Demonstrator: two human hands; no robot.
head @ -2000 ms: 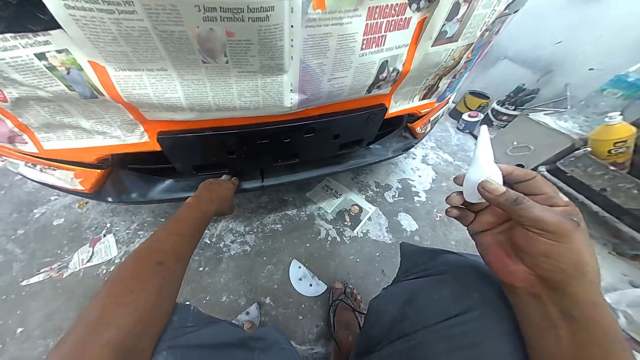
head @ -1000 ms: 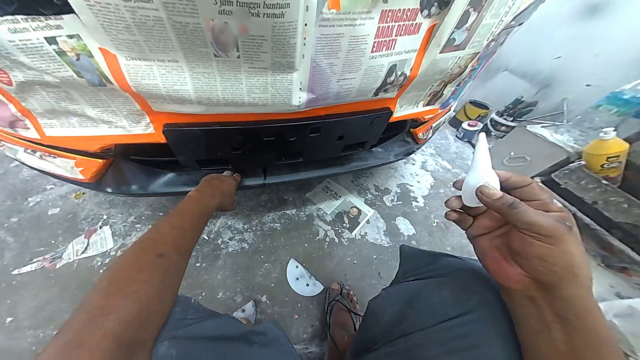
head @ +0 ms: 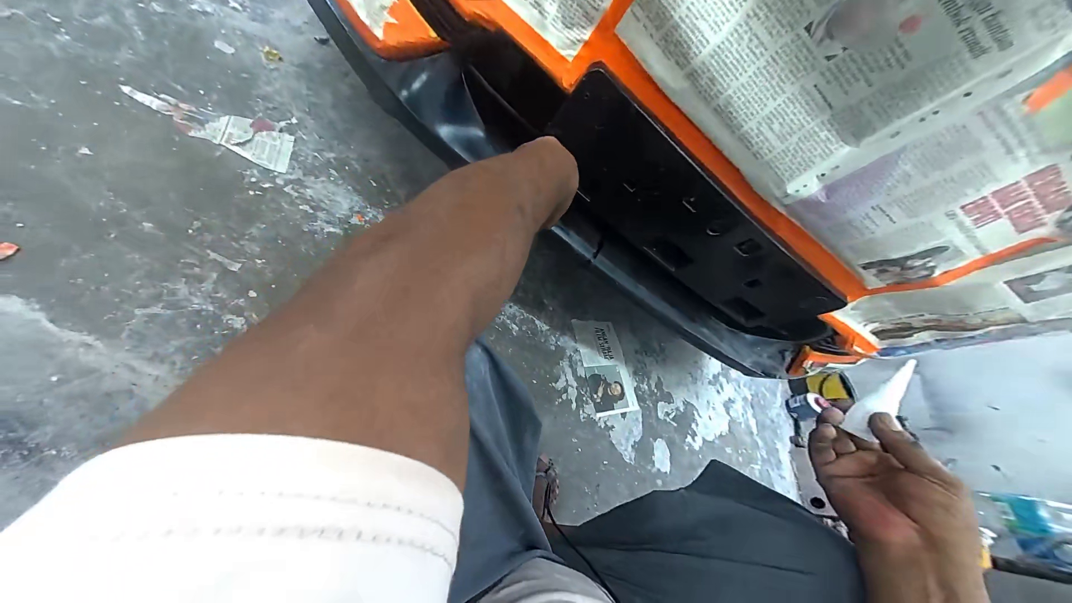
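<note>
A car bumper is masked with newspaper sheets (head: 754, 92) edged with orange tape or trim (head: 712, 159). My left hand (head: 548, 180) reaches to the left part of the black plate panel (head: 670, 193) above the dark lower lip (head: 636, 293). Its fingers are hidden behind the wrist and the back of the hand, so I cannot tell whether they grip anything. At the lower right, my right hand (head: 888, 477) holds a white cone-shaped nozzle bottle (head: 883, 398) between thumb and fingers, its tip pointing up and right, away from the bumper.
A newspaper piece (head: 605, 368) lies on the stained concrete floor below the bumper. Torn paper (head: 243, 138) lies at the upper left. Behind my right hand stand a black and yellow tin (head: 827, 385) and a small can (head: 806, 406). My knees are close under the bumper.
The view has tilted strongly and moved closer to my left arm, bringing a white sleeve into sight. My left hand stays at the black panel, and my right hand still holds the white bottle.
</note>
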